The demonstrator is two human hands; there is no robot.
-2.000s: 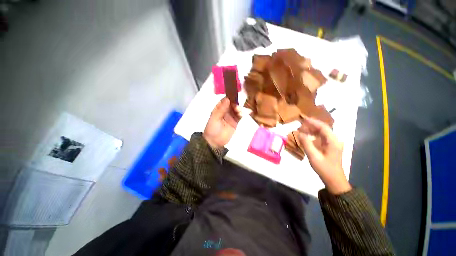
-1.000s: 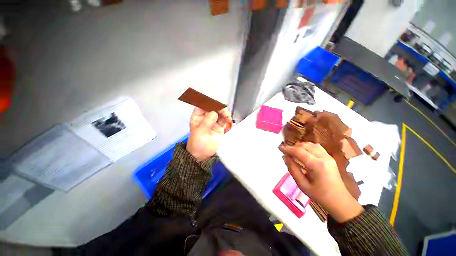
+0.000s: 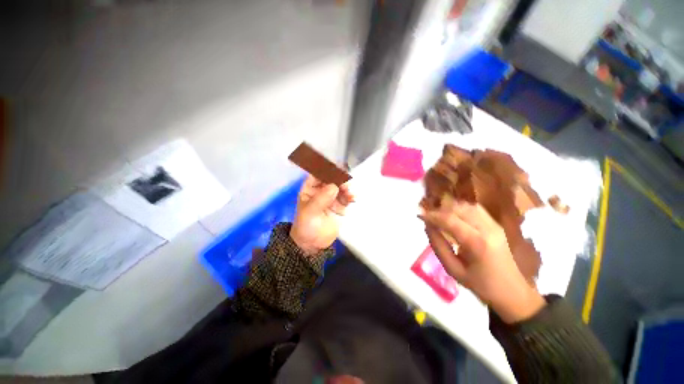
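Observation:
My left hand (image 3: 318,217) holds a flat dark brown leather piece (image 3: 320,164) by its lower edge with the fingertips, raised left of the table. My right hand (image 3: 472,251) is over the near side of the pile of brown pieces (image 3: 499,184); its fingers are bent, and blur hides whether they hold anything. The pink holder (image 3: 433,276) with a paler top lies at the near table edge, partly behind my right hand. A second pink box (image 3: 403,161) sits at the table's left edge.
A blue bin (image 3: 234,251) stands low on the left, partly behind my left sleeve. A crumpled grey bag (image 3: 448,116) lies at the table's far corner. Small brown bits (image 3: 558,204) and clear plastic are at the right. Posted sheets (image 3: 161,187) hang on the grey wall.
Over two seconds, the view has swung left and my left hand has lifted the brown piece away from the pink box. Since one second ago the piece has shifted slightly right and down.

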